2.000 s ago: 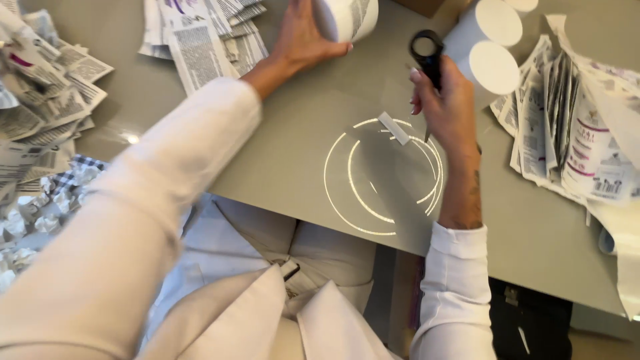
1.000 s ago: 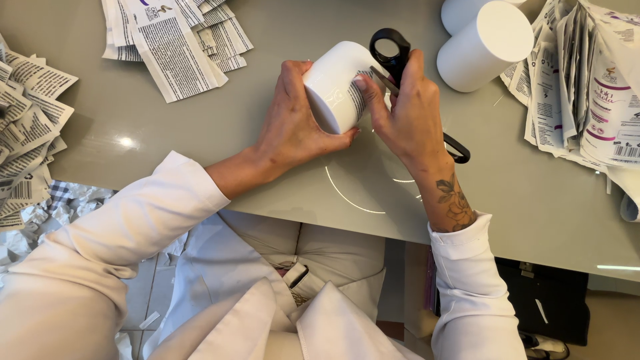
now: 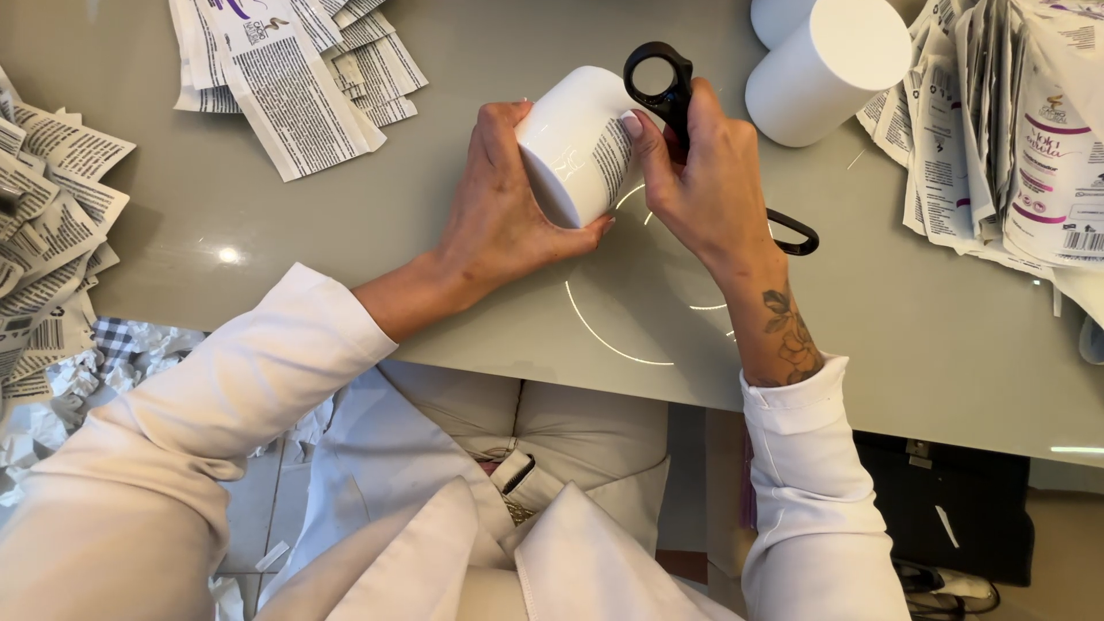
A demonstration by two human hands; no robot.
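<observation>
My left hand (image 3: 496,203) is wrapped around a white cylindrical container (image 3: 573,129), tilted above the table. On the container's right side is a printed label (image 3: 611,159), and the thumb of my right hand (image 3: 711,177) lies at its edge. Black-handled scissors (image 3: 664,90) are held in my right hand, with one finger loop above the fingers and the other black loop showing right of the wrist. The blades are mostly hidden by my hand.
White containers (image 3: 811,82) stand beyond my right hand. Cut printed labels (image 3: 297,108) lie at the upper left, with another pile (image 3: 52,207) at the far left. A thick stack of printed labels (image 3: 975,138) sits at the right. Crumpled paper (image 3: 52,423) lies below the table's left edge.
Two seconds ago the hands were apart, the container at the top and the scissors to the right; now they are together. Since one second ago, the hands have hardly moved.
</observation>
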